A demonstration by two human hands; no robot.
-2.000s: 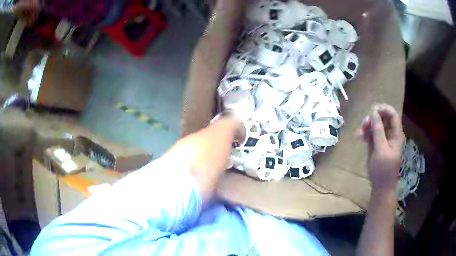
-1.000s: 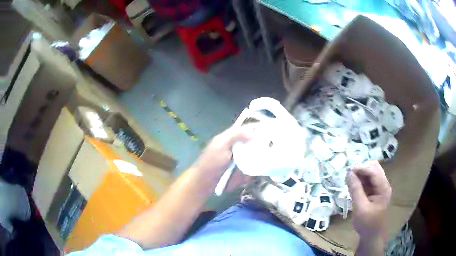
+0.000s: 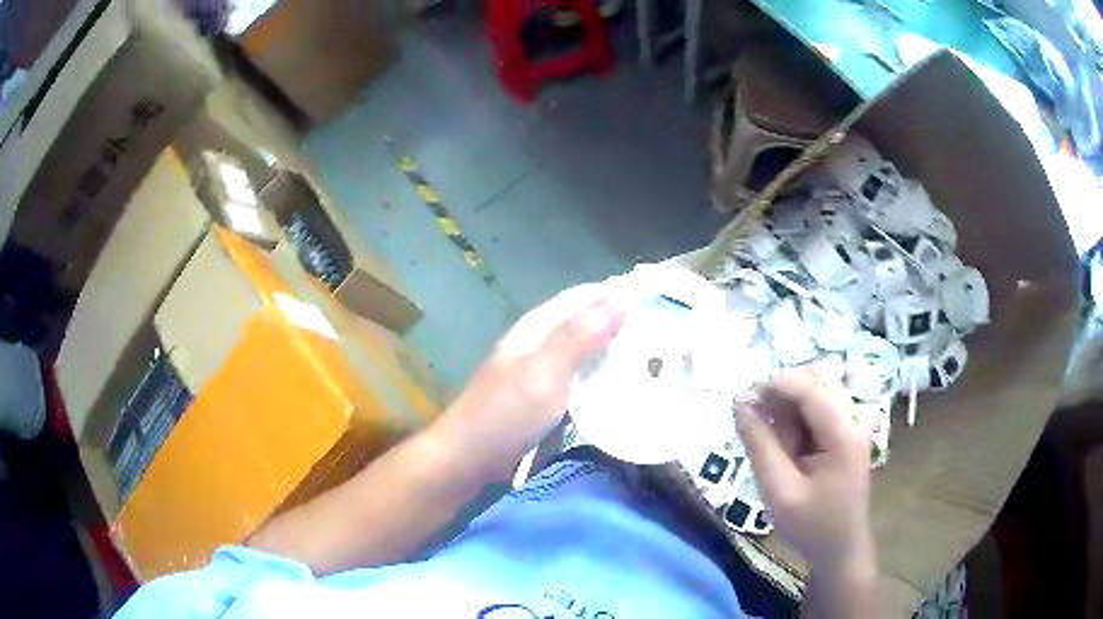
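Observation:
A white plastic housing point(image 3: 647, 405) is held in front of my chest, its round white end face with a small centre hole turned towards me. My left hand point(image 3: 532, 363) grips it at its left side; some of its fingers are hidden behind it. My right hand point(image 3: 804, 453) is at the housing's right edge, fingers curled with thumb and fingertips close together. Whether it pinches anything is not clear. Many more white housings with black square panels point(image 3: 919, 320) lie loose in the large open carton point(image 3: 1010, 242) at the right.
A carton with orange covering point(image 3: 260, 411) and smaller open boxes stand at the left. A red stool point(image 3: 550, 48) stands on the grey floor beyond yellow-black tape point(image 3: 442, 224). A green-topped bench point(image 3: 847, 42) is at the upper right. More housings show at the lower right edge.
Two seconds ago my left hand reached into the carton; it then lifted out a housing. Since the last earlier frame, my right hand has moved left to the housing's edge. The view has shifted left.

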